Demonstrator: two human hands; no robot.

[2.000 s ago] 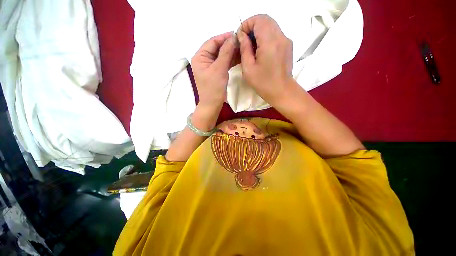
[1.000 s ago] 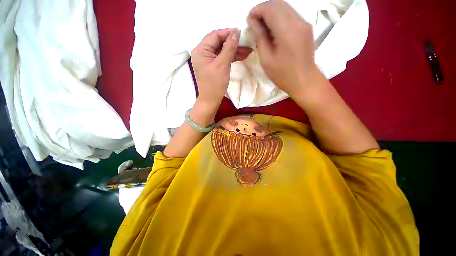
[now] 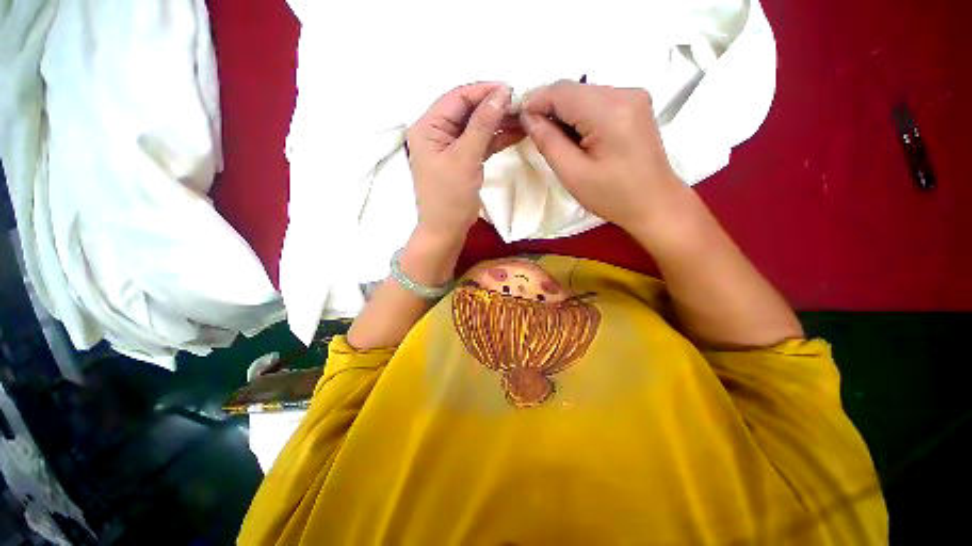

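Observation:
A white garment lies spread on the red cloth in front of me, with one part hanging down at its left. My left hand is at the middle of the garment and pinches a small raised fold of it between thumb and index finger. My right hand is just to its right, thumb and fingertips closed together and nearly touching the left fingertips. What the right fingertips hold is too small to make out; no needle or thread shows clearly.
Dark thread snips lie on the red cloth at the right. A large rumpled white garment pile hangs over the table edge at the left. The dark green floor shows at the lower right.
My right hand moved up and right from the left hand, then came back down beside its fingertips. My left hand has stayed almost in place, holding the fold.

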